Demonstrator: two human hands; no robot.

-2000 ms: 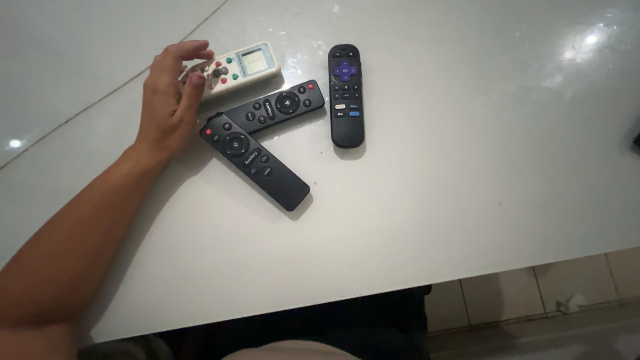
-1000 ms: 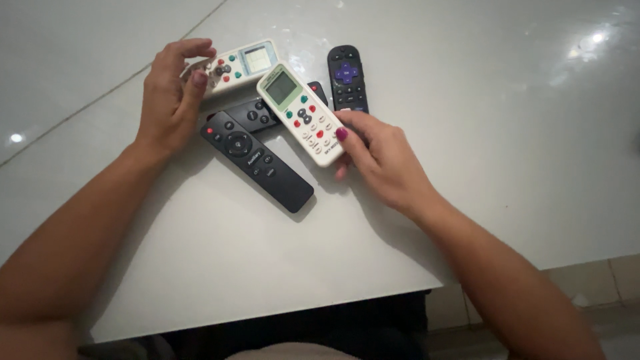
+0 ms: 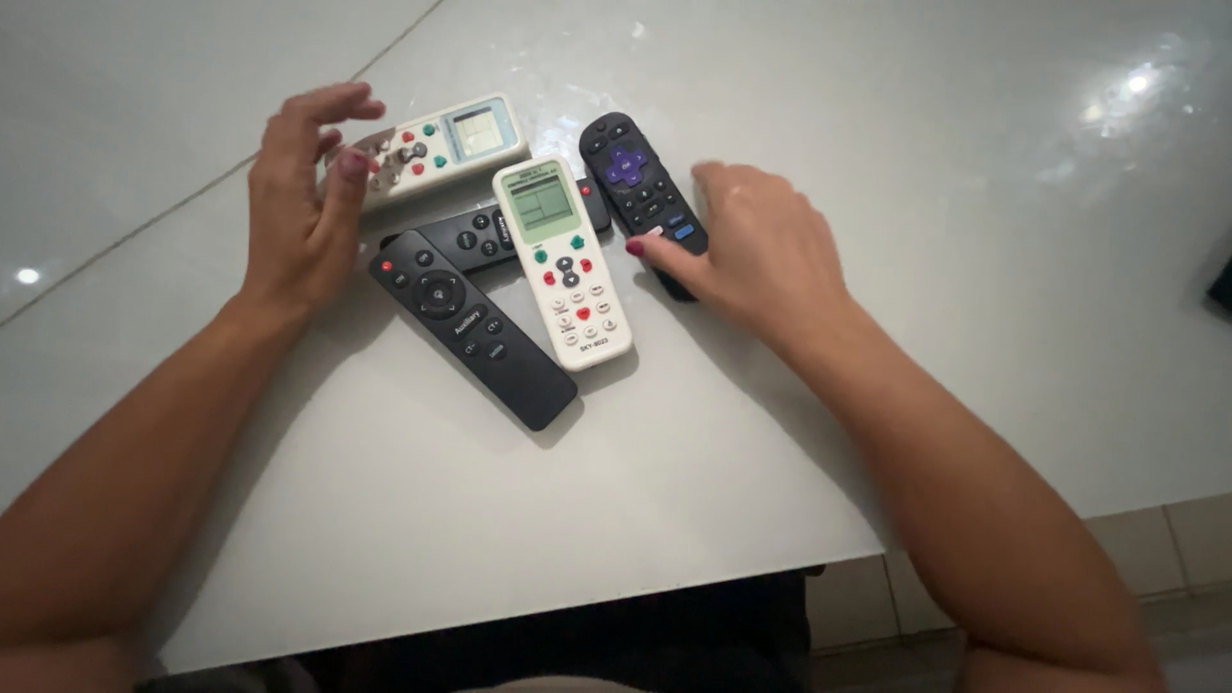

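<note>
My left hand (image 3: 308,192) rests at the left end of a white air-conditioner remote control (image 3: 438,149), thumb over its buttons; whether it grips is unclear. A second white remote with a screen (image 3: 568,269) lies across a black remote (image 3: 467,236). Another black remote (image 3: 472,327) slants toward the table's front edge, its upper end over the left end of that black one. At the right, my right hand (image 3: 741,241) is around the lower part of a black remote with a purple direction pad (image 3: 640,192), thumb on its face and fingers beyond its right side.
The glossy white table (image 3: 626,500) has a dark seam line at the upper left and bright reflections. Its front edge runs above my lap. A dark object (image 3: 1220,287) is cut off at the right edge of view. Floor tiles (image 3: 852,597) show below the table.
My right hand came into view holding the second white remote, which now lies released on the black one. That hand has moved right to the purple-pad remote, whose lower end has swung right. My left hand stays put.
</note>
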